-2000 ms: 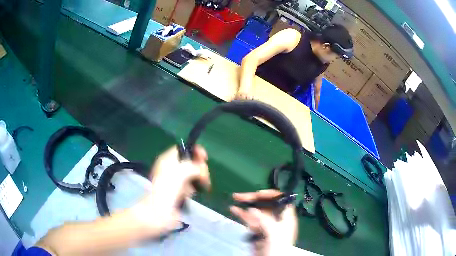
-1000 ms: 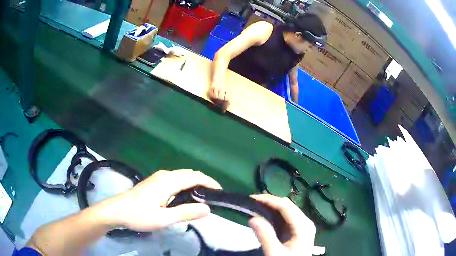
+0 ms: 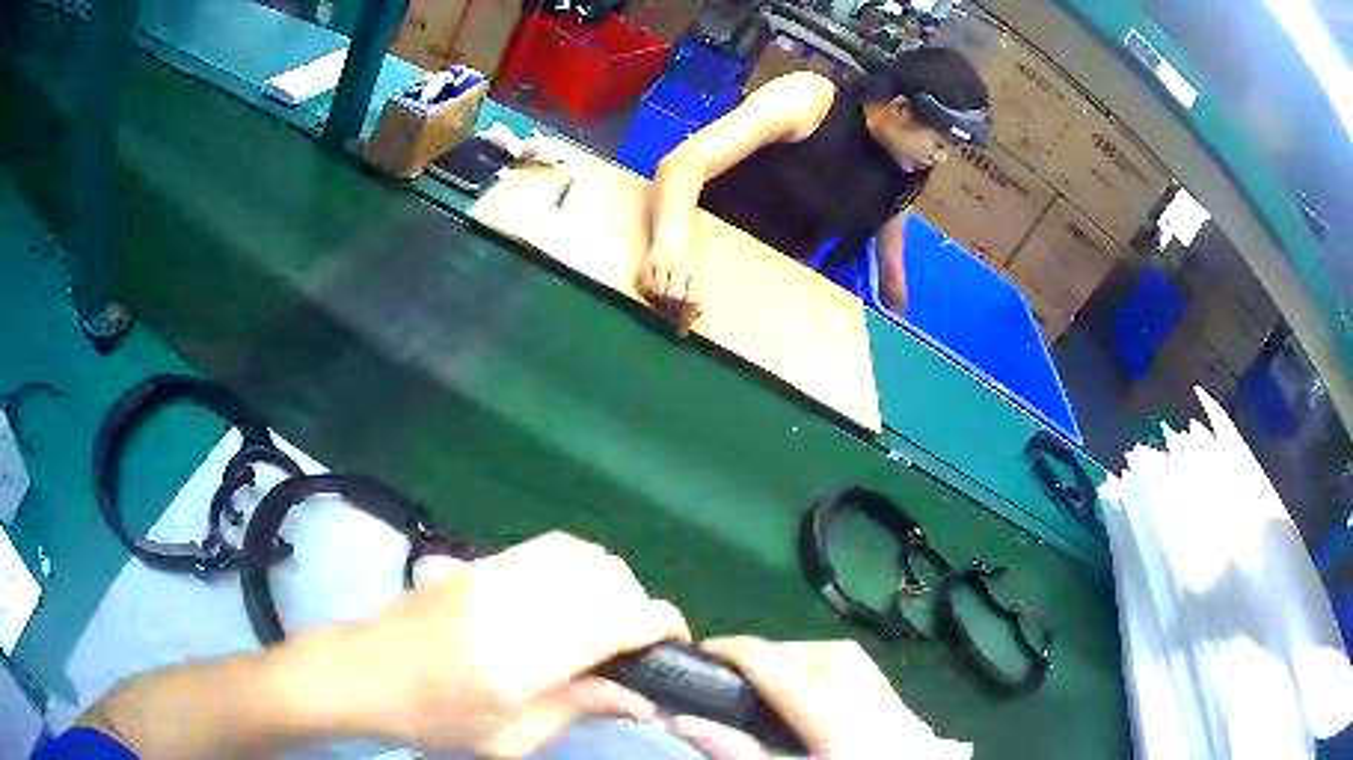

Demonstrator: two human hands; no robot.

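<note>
My left hand (image 3: 490, 639) and my right hand (image 3: 831, 698) both hold a black headband assembly (image 3: 698, 686) low in front of me. Its padded arch shows between my fingers; the rest is hidden by my hands or cut off by the lower edge. Two more headband assemblies (image 3: 131, 431) (image 3: 267, 542) lie at the left, partly on the pale bench cover sheet (image 3: 126, 631). More black headbands (image 3: 831, 572) lie on the green conveyor belt at the right.
A tall stack of white sheets (image 3: 1217, 594) stands at the right edge. Another dark headband (image 3: 1061, 475) lies beside it. Across the belt (image 3: 490, 371), a coworker (image 3: 801, 164) leans over a tan mat (image 3: 772, 327) beside a blue bin (image 3: 979, 319). A green post (image 3: 97, 178) stands at the left.
The held headband was first raised as an open arch, then lowered and turned between my hands; it now sits lower. The coworker's hand has moved along the mat towards the belt.
</note>
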